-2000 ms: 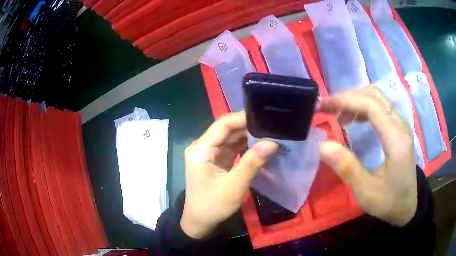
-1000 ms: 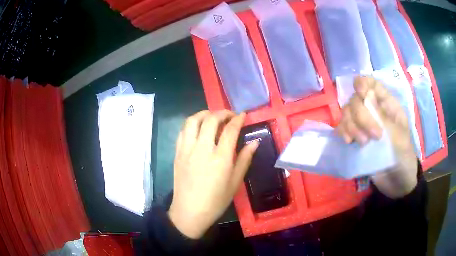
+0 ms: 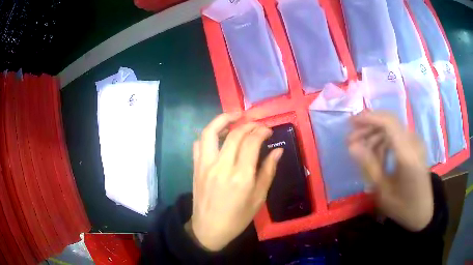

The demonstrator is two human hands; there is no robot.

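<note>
A red foam tray (image 3: 266, 230) holds phones in two rows of pockets. One bare black phone (image 3: 287, 178) lies face up in the near-left pocket. My left hand (image 3: 228, 178) rests over that phone's upper left edge, fingers apart; whether it grips the phone is unclear. A bagged phone (image 3: 334, 155) lies in the pocket to its right, its sleeve end creased at the top. My right hand (image 3: 391, 165) is blurred, over the right side of this bagged phone, with no held thing visible. Other pockets hold bagged phones (image 3: 254, 57).
A pile of empty white sleeves (image 3: 128, 145) lies on the green bench (image 3: 179, 93) at left. A stack of red trays (image 3: 39, 165) stands at the far left. A pale rail (image 3: 119, 39) crosses behind. A brown carton (image 3: 455, 207) shows at lower right.
The bagged phone from my right hand now lies in the near pocket beside the bare phone, and that hand has let go. My left hand stays by the bare phone. The view has shifted.
</note>
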